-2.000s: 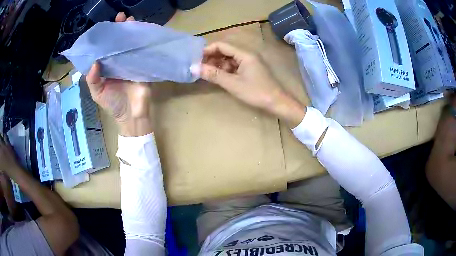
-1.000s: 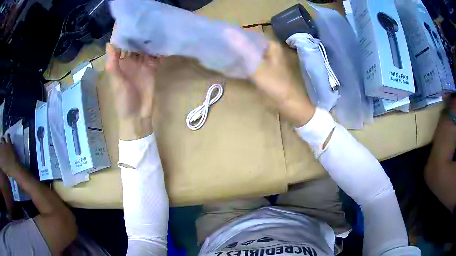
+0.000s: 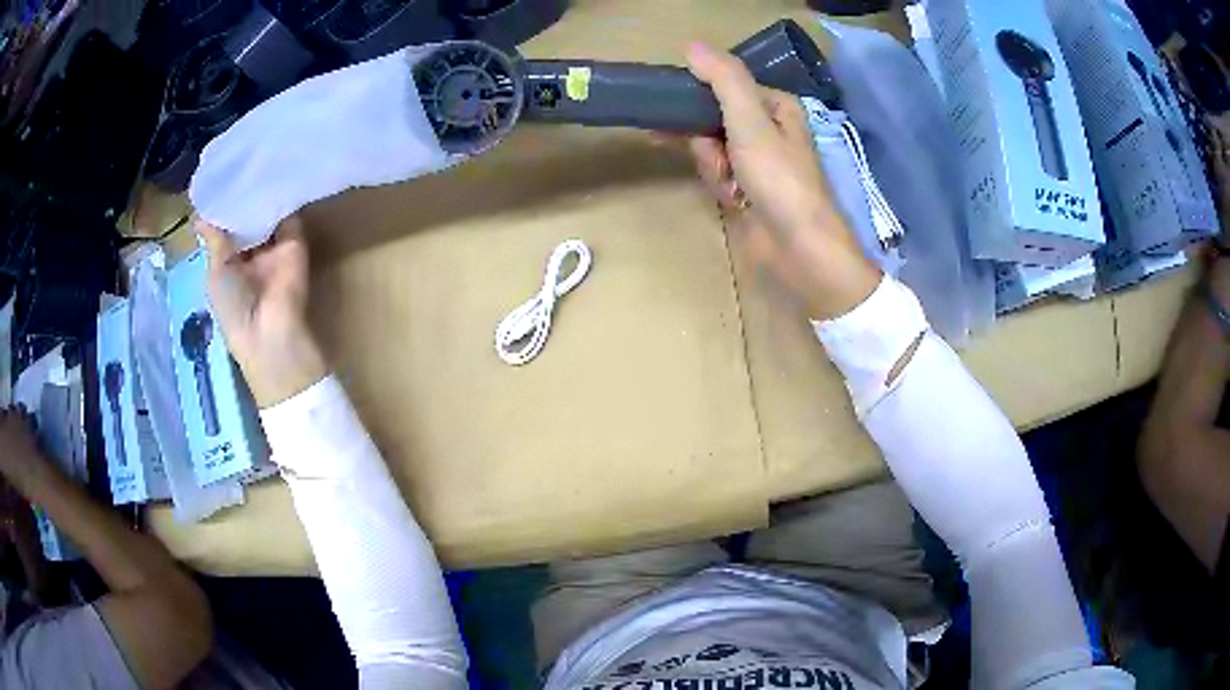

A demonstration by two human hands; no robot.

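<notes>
A dark grey handheld mini fan (image 3: 614,97) is held up over the back of the table, its round grilled head to the left and partly out of a frosted plastic bag (image 3: 317,142). A small yellow label shows on its handle. My right hand (image 3: 776,169) grips the handle's end. My left hand (image 3: 263,283) holds the far end of the bag from below. A white charging cable (image 3: 544,302), coiled into a bundle, lies on the brown kraft paper (image 3: 607,431).
Blue-white retail boxes (image 3: 1045,135) stand at the right, and more boxes (image 3: 207,364) at the left. A dark fan base (image 3: 786,61), a frosted bag (image 3: 911,175) and a white cable lie at the right. Dark parts crowd the back left. Other people's arms show at both sides.
The fan has come partly out of the bag, which now hangs off to the left. The white cable appeared on the table and has barely shifted since. My left hand moved left, my right hand right.
</notes>
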